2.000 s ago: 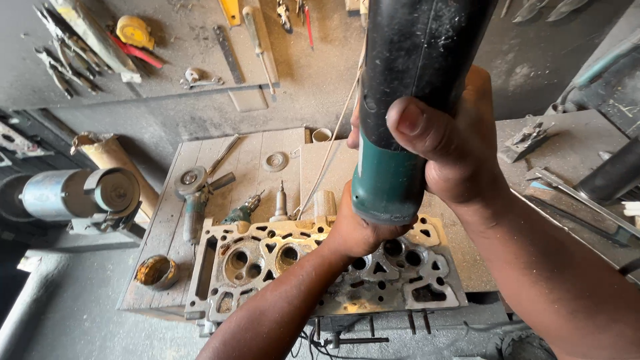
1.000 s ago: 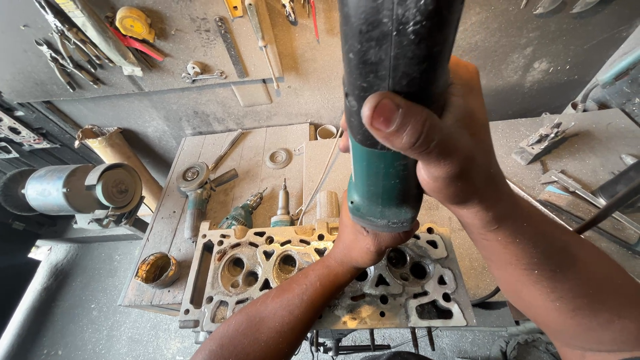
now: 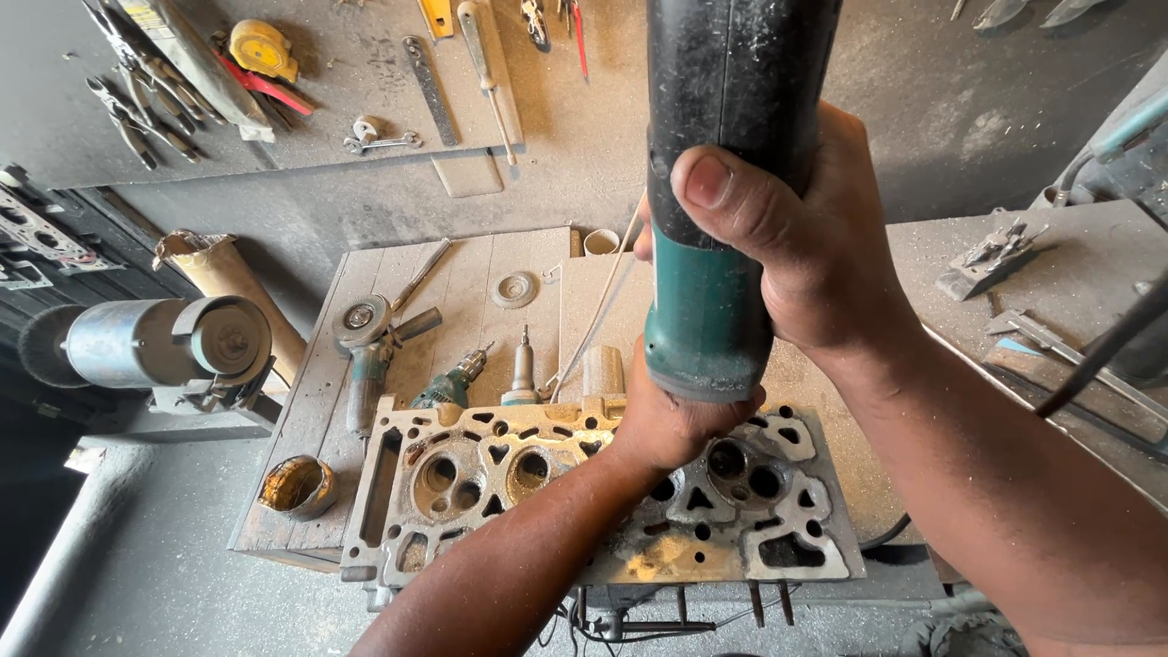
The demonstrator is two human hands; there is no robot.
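Observation:
A green and black power tool (image 3: pixel 716 228), its body raised toward the camera, is in both hands. My right hand (image 3: pixel 803 219) wraps the body from the right, thumb across the black part. My left hand (image 3: pixel 680 415) grips its lower end, just above the middle of a metal engine cylinder head (image 3: pixel 593 538). The tool's working tip is hidden behind my left hand. The cylinder head lies with its combustion chambers and ports facing up, its surface part dull grey, part yellowish and dusty.
Behind the cylinder head, an angle grinder (image 3: pixel 365 365), a drill (image 3: pixel 456 379) and a die grinder (image 3: pixel 523 374) lie on the wooden bench (image 3: pixel 319 365). A bench grinder (image 3: pixel 146 342) stands left, an open can (image 3: pixel 298 488) nearer. A vernier caliper (image 3: pixel 1077 356) lies right.
Both hands keep their hold on the power tool. Against the cylinder head, they show no plain shift; the view has moved slightly.

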